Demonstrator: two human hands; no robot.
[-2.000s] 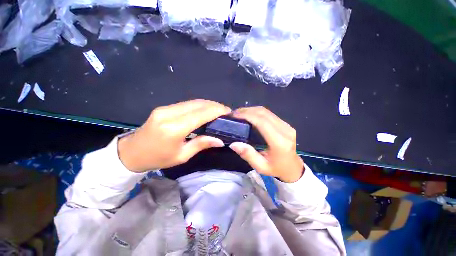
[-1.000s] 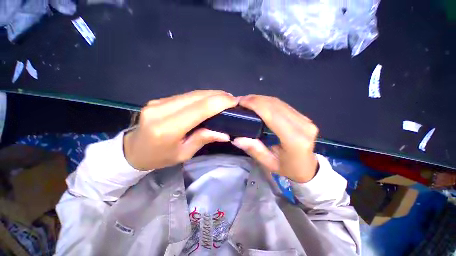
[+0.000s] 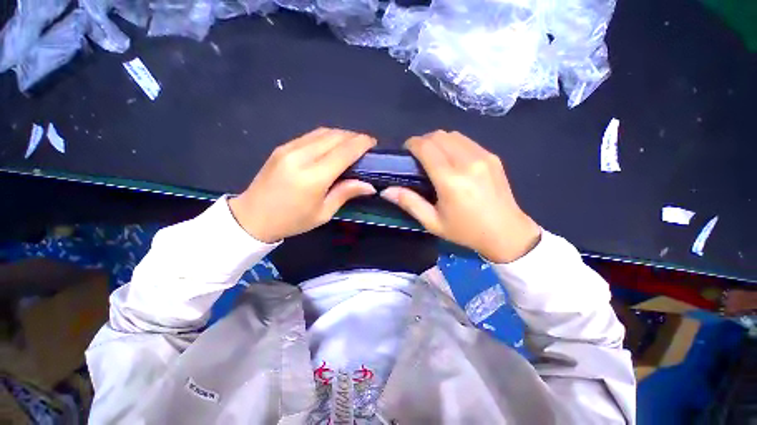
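A dark, palm-sized device unit (image 3: 388,168) is held between my two hands over the front edge of the black bench. One long narrow side of it faces up to me. My left hand (image 3: 303,184) grips its left end, fingers on the far side and thumb on the near side. My right hand (image 3: 465,191) grips its right end the same way. My fingers and palms hide both ends of the unit.
Crinkled clear poly bags (image 3: 498,58) lie along the back of the black bench (image 3: 249,108). White slips (image 3: 610,145) are scattered left and right. An open brown carton (image 3: 664,332) stands on the blue floor at the right, brown cardboard (image 3: 50,303) at the left.
Both hands have moved up and away from my body with the unit, now over the bench edge. The unit has tilted slightly between the fingers. The camera view has shifted a little.
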